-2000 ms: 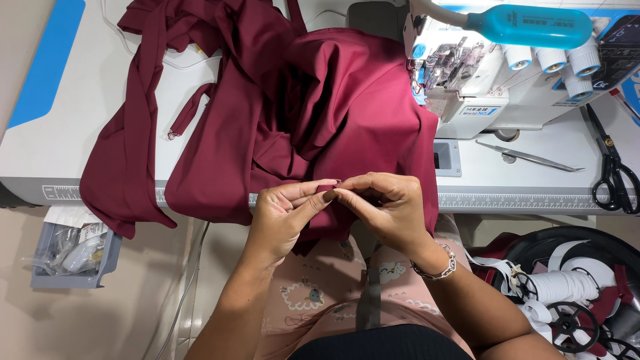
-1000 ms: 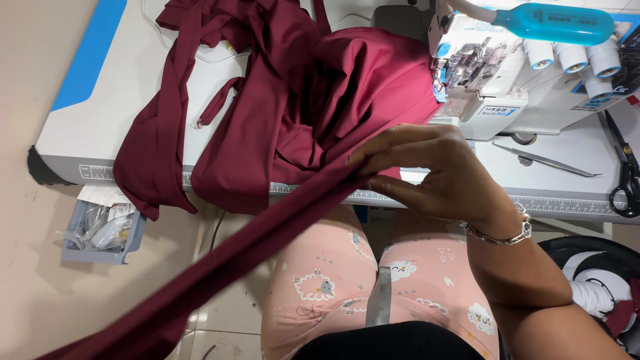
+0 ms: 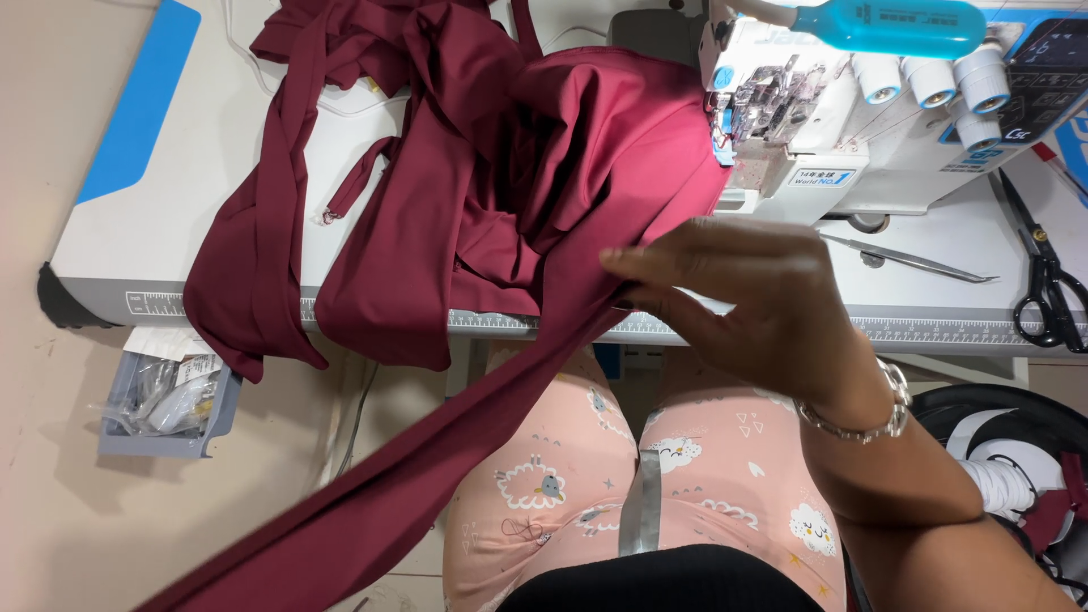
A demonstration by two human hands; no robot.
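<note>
Between its thumb and fingers, my right hand (image 3: 731, 297) pinches a maroon fabric strip (image 3: 425, 450), just above the table's front edge. From there the strip runs down to the lower left, folded lengthwise, and leaves the frame. My left hand is out of view. Behind my right hand, a heap of maroon fabric (image 3: 501, 110) lies on the white sewing table (image 3: 246, 127), with two parts draping over the front edge. Its right side reaches the overlock sewing machine (image 3: 816, 110). A narrow maroon tie (image 3: 361, 178) with a ragged end lies on the left.
Metal tweezers (image 3: 918, 257) and black-handled scissors (image 3: 1044, 272) lie at the right. A turquoise lamp (image 3: 892, 25) overhangs the machine. A grey drawer (image 3: 208, 425) with plastic bags sticks out below the table at left. A black basket (image 3: 935, 404) holds a white cord spool (image 3: 999, 484) at lower right.
Two seconds ago both hands were together, pinching the fabric at the table edge. My left hand has since left the view, and the strip now stretches to the lower left from my right hand.
</note>
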